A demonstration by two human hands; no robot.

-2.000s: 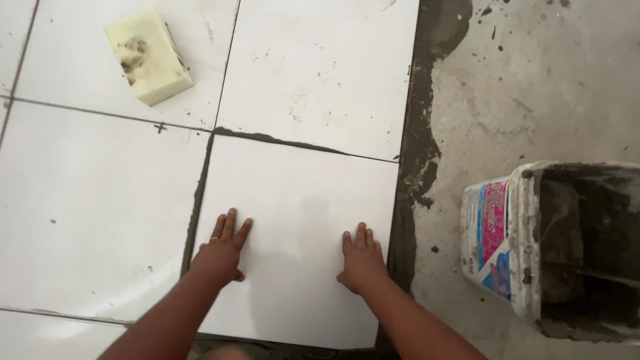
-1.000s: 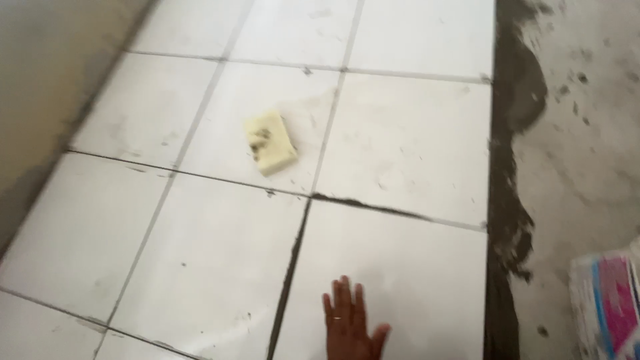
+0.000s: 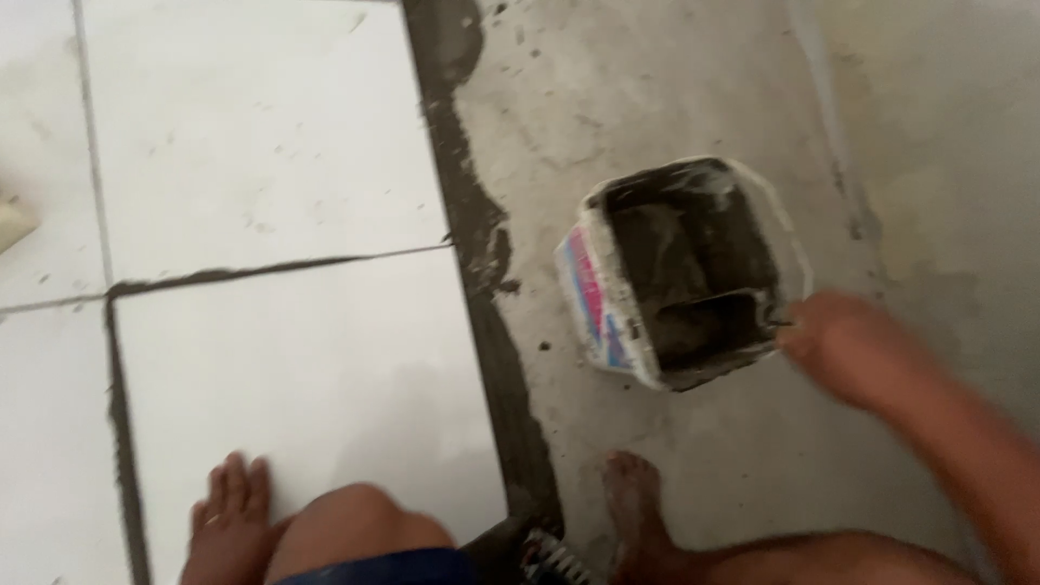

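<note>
My left hand (image 3: 229,516) lies flat on a white floor tile (image 3: 309,374), its fingers slightly apart and nothing in it. At the right, my right hand (image 3: 829,345) is closed at the near right rim of a mortar-coated plastic bucket (image 3: 630,325), on what looks like the handle of a trowel whose dark blade (image 3: 711,317) is inside the bucket; blur hides the exact grip. Grey mortar (image 3: 666,252) coats the bucket's inside. Dark mortar (image 3: 126,455) shows in the joints along the tile's left and far edges.
A strip of wet mortar (image 3: 487,325) runs along the tiles' right edge, beside bare concrete floor (image 3: 561,130). A pale yellow sponge (image 3: 12,221) lies at the left edge. My knee (image 3: 349,520) and bare foot (image 3: 638,496) are near, with a striped object (image 3: 556,556) between them.
My right hand, on the tile two seconds ago, is now at the bucket. My left hand remains on the tile, nearer its lower left part. The view has swung right since one second ago.
</note>
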